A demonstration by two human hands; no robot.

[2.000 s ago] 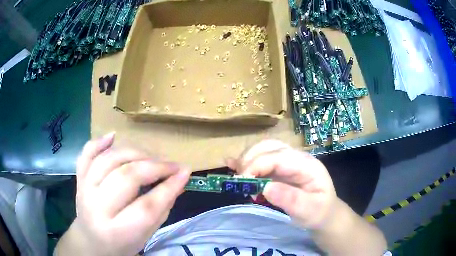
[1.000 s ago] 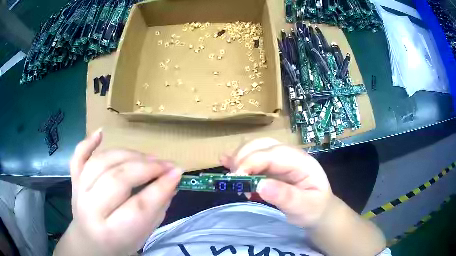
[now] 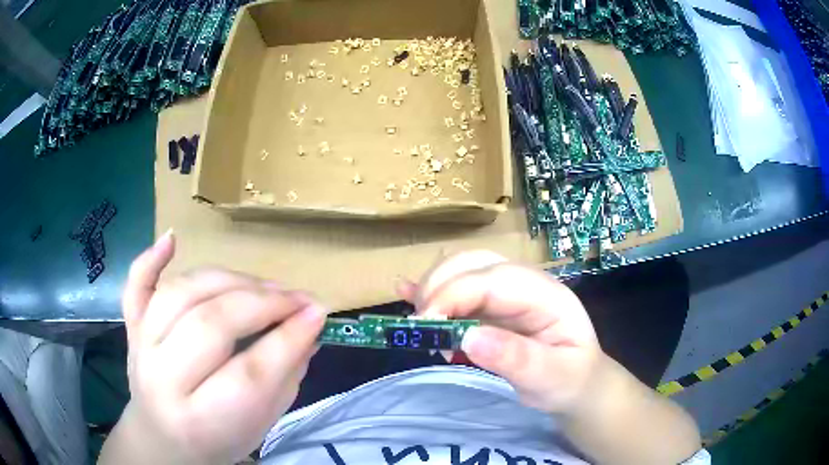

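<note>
A narrow green display circuit board (image 3: 368,332) is held level between my two hands, in front of my body. Its LED digit display (image 3: 419,338) is lit blue-violet and reads about "021". My left hand (image 3: 218,354) pinches the board's left end between thumb and fingertips; the part beyond is hidden by the hand. My right hand (image 3: 518,331) grips the right end, thumb in front and fingers behind. A small red bit shows under the right thumb.
An open cardboard box (image 3: 354,213) with scattered small yellow pieces (image 3: 436,165) stands on a cardboard sheet (image 3: 273,250). A board stack (image 3: 136,54) lies at left, a board pile (image 3: 591,154) at right. Loose black display covers (image 3: 94,238) lie left. Clear plastic bags (image 3: 750,100) lie right.
The display has gone from "PLA" to "019" to about "021". Both hands and the board have shifted slightly left in view. The grip looks the same.
</note>
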